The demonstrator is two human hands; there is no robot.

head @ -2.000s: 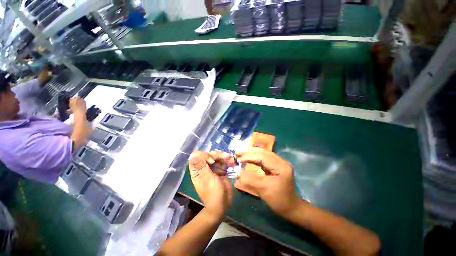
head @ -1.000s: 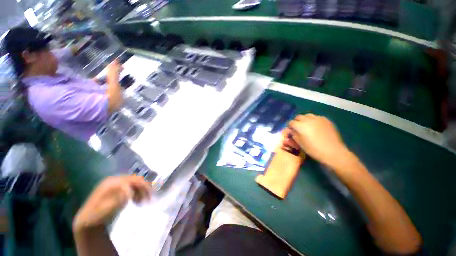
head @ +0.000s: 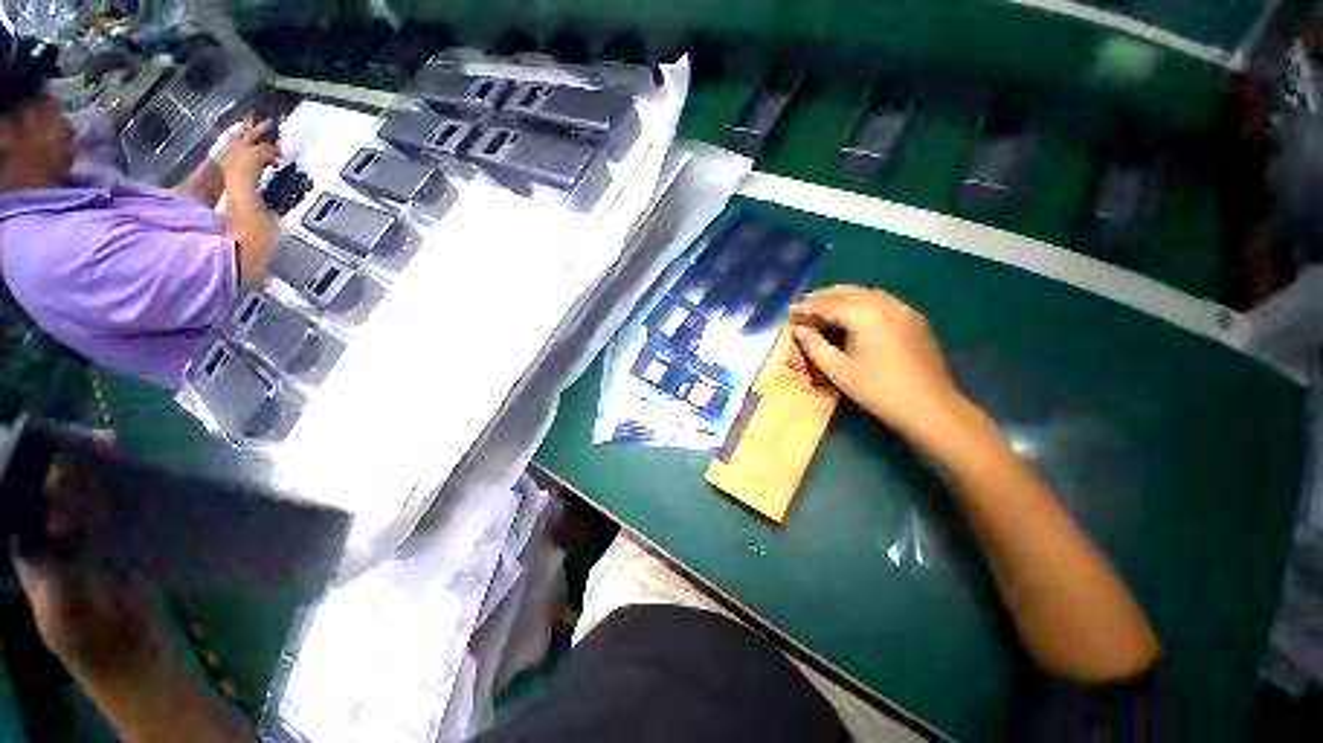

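My left hand (head: 90, 617), blurred and near the left edge, holds a dark grey housing (head: 196, 515) up beside the tray's near end. My right hand (head: 874, 353) is over the far end of the orange jig (head: 784, 450), fingertips bent down onto it; whether a small piece is pinched there cannot be told. The jig lies flat on the green bench. The die-cut adhesive sheet (head: 694, 337), dark rectangles on shiny backing, lies just left of the jig.
A tray with a white sheet (head: 435, 327) and rows of housings (head: 392, 177) is at left. Spaced housings (head: 878, 134) sit on the green conveyor beyond a pale rail (head: 1001, 247). A person in purple (head: 124, 269) works at far left. Clear film (head: 921, 544) shows glare right of the jig.
The hands have parted. My left hand moved left and took hold of a housing; a near-end housing is gone from the tray. My right hand moved onto the jig's far end.
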